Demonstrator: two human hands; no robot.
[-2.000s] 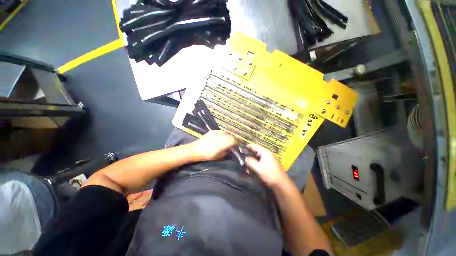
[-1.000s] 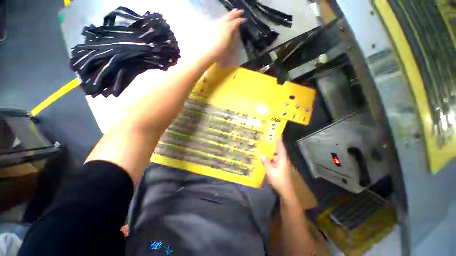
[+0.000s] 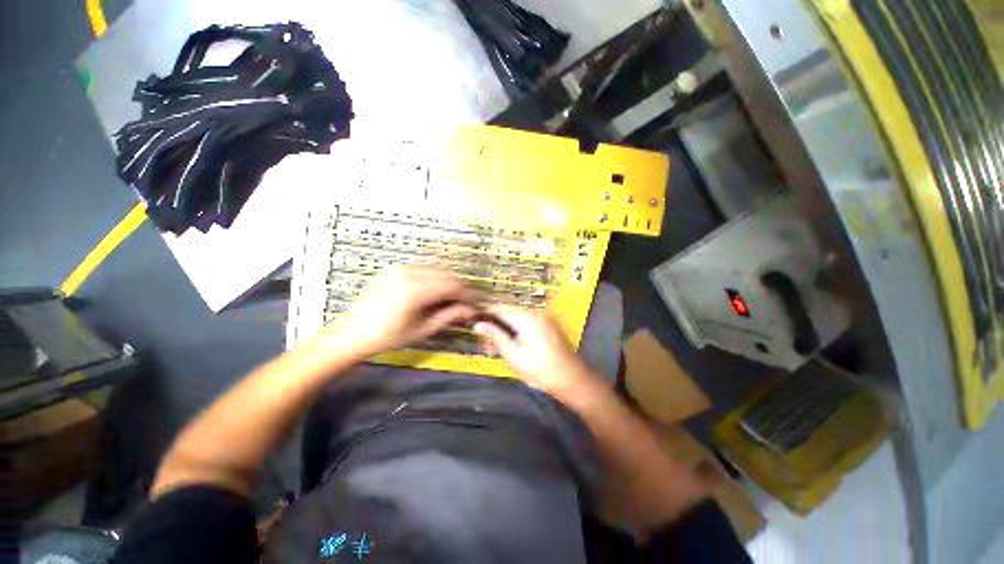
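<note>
The yellow fixture plate (image 3: 528,165) lies across the grey-aproned lap, its grey-brown slots showing and handwritten black marks at its right. My left hand (image 3: 413,306) and my right hand (image 3: 526,344) are close together over the lower slots, fingertips nearly meeting. Both are a little blurred. A small dark bit shows between them, perhaps a zipper; I cannot tell which hand grips it. The hands and shadow hide part of the lower slots. No black zipper is clearly seen in the slots.
A pile of black zippers (image 3: 237,116) lies on a white sheet (image 3: 248,248) beyond the plate. More black zippers (image 3: 512,42) lie at the top. A pale box with a red display (image 3: 716,281) stands right, above another yellow fixture (image 3: 809,485). A metal machine bench edges the right.
My left hand has come back from the zippers at the top to the plate's lower slots. My right hand has left the plate's right edge and moved in beside it.
</note>
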